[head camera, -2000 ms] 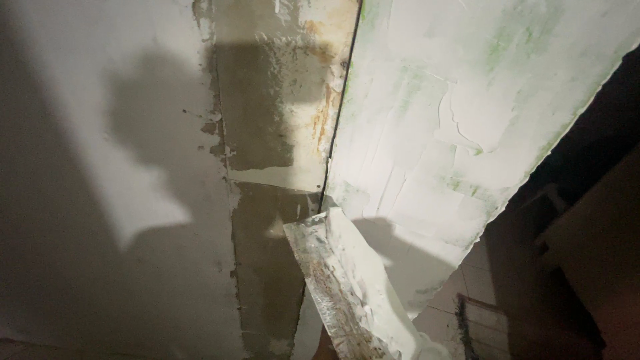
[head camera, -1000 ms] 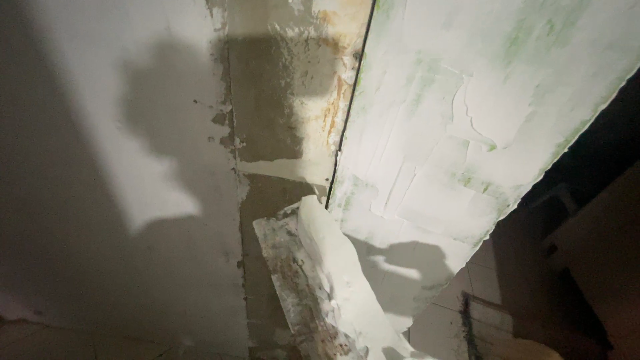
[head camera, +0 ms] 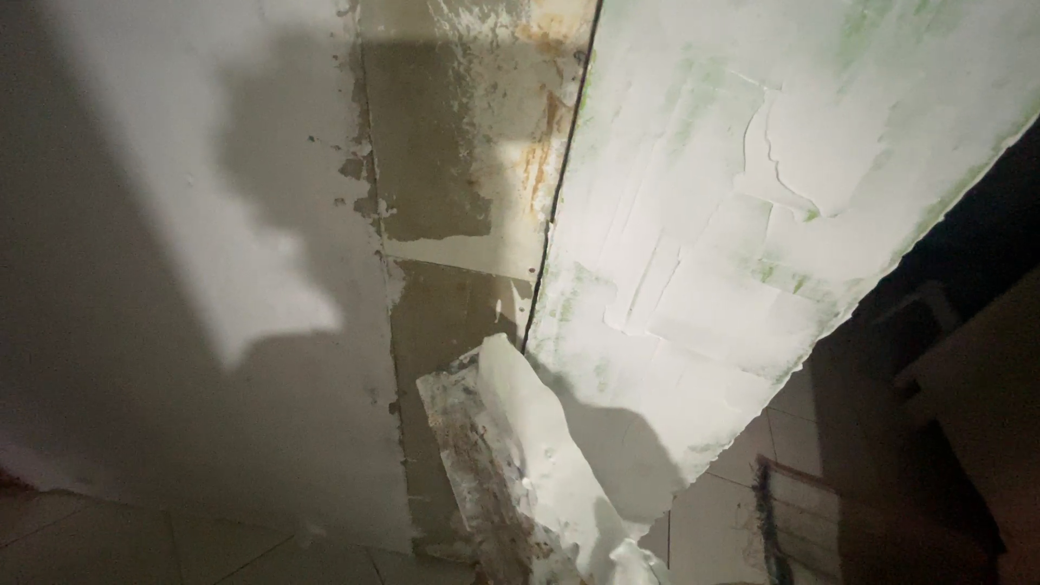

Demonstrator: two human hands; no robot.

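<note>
A flat metal plastering blade (head camera: 467, 455), smeared with dried residue, slants up from the bottom edge of the head view. A thick ridge of wet white plaster (head camera: 540, 439) lies along its right side. The blade's upper end is just below and left of a dark vertical gap (head camera: 561, 187). Right of this gap is a panel (head camera: 691, 268) coated unevenly in white plaster, with green showing through. On the left runs a bare grey-brown strip (head camera: 431, 154) with patches of old plaster and rusty stains. Neither my left hand nor my right hand can be made out.
A smooth pale wall (head camera: 268, 455) fills the left side, with a large shadow on it. The coated panel ends in a rough slanting edge (head camera: 873, 296). Floor tiles (head camera: 788, 426) show beyond it, beside dark, unclear objects. More tiles (head camera: 219, 544) lie at bottom left.
Compared with two seconds ago, the plaster-loaded blade is farther left relative to the dark gap. The shadow on the coated panel has changed shape.
</note>
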